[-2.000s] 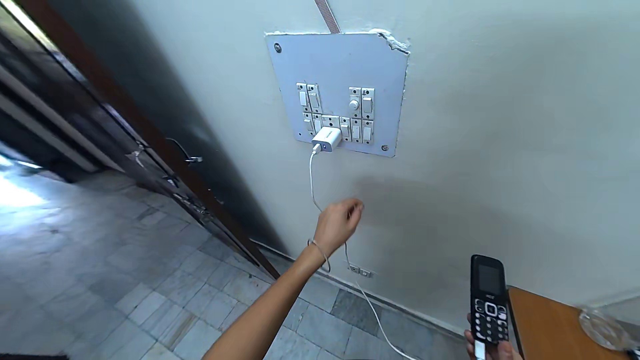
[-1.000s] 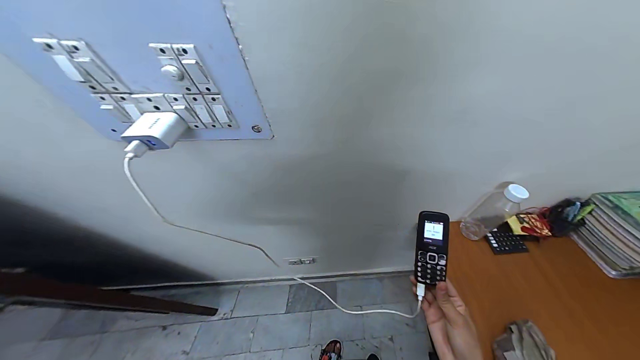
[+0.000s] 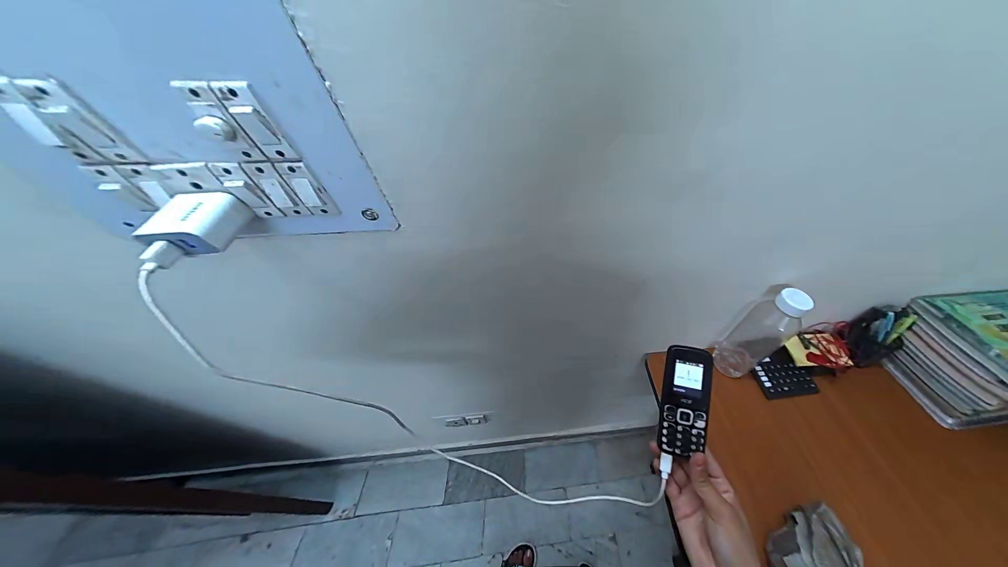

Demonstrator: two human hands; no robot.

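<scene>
My right hand (image 3: 709,500) holds a black keypad mobile phone (image 3: 685,402) upright by its lower end, beside the desk's left edge. The phone's screen is lit. A white charging cable (image 3: 307,391) is plugged into the phone's bottom end and hangs in a loose curve across to a white charger adapter (image 3: 197,222). That adapter sits in a socket of the switchboard (image 3: 339,185), below its rows of white switches. My left hand is out of view.
On the wooden desk (image 3: 827,449) are a clear bottle with a white cap (image 3: 794,302), a black keypad-like item (image 3: 786,379), stacked books (image 3: 945,378) and crumpled cloth (image 3: 815,539). A low wall socket (image 3: 467,421) and a dark door edge (image 3: 236,502) are also visible.
My left hand, in front of the wall below the switchboard two seconds ago, has left the view. The phone's screen, dark then, is now lit. The view has swung right and closer.
</scene>
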